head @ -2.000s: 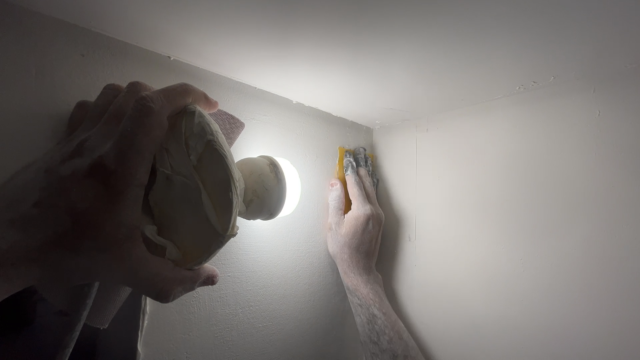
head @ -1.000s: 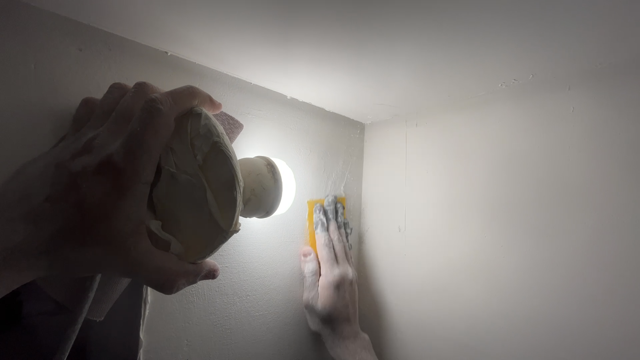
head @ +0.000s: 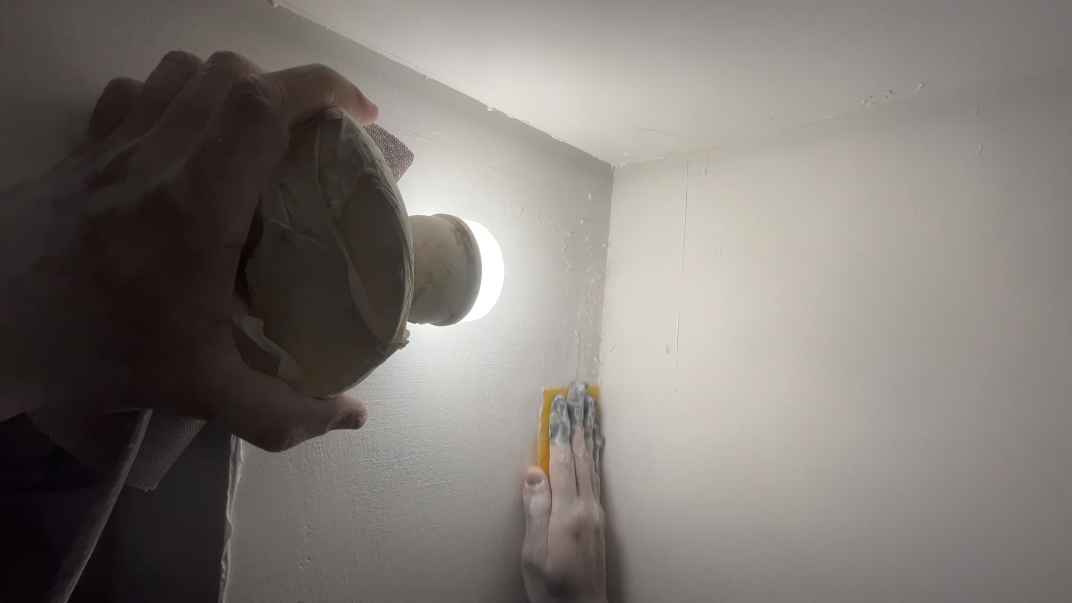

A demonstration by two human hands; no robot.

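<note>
My left hand (head: 176, 243) grips a work light (head: 327, 260) with a round, cream-coloured body; its lit bulb (head: 488, 272) shines on the wall beside the corner. A piece of brownish mesh (head: 390, 151) pokes out behind the light, held in the same hand. My right hand (head: 571, 502), dusted white with grey smears on the fingertips, presses a yellow flat pad (head: 546, 427) against the left wall, close to the inner corner. The fingers lie flat over the pad and cover most of it.
Two pale walls meet at the corner below the ceiling (head: 687, 75). Crumbs of dust (head: 582, 268) cling to the left wall above my right hand. A thin vertical line (head: 684, 251) marks the right wall (head: 837, 377). A dark area with a rough edge (head: 228, 519) lies at lower left.
My right hand has slid down the wall beside the corner with the yellow pad, from near the ceiling. My left hand holds the light in much the same place.
</note>
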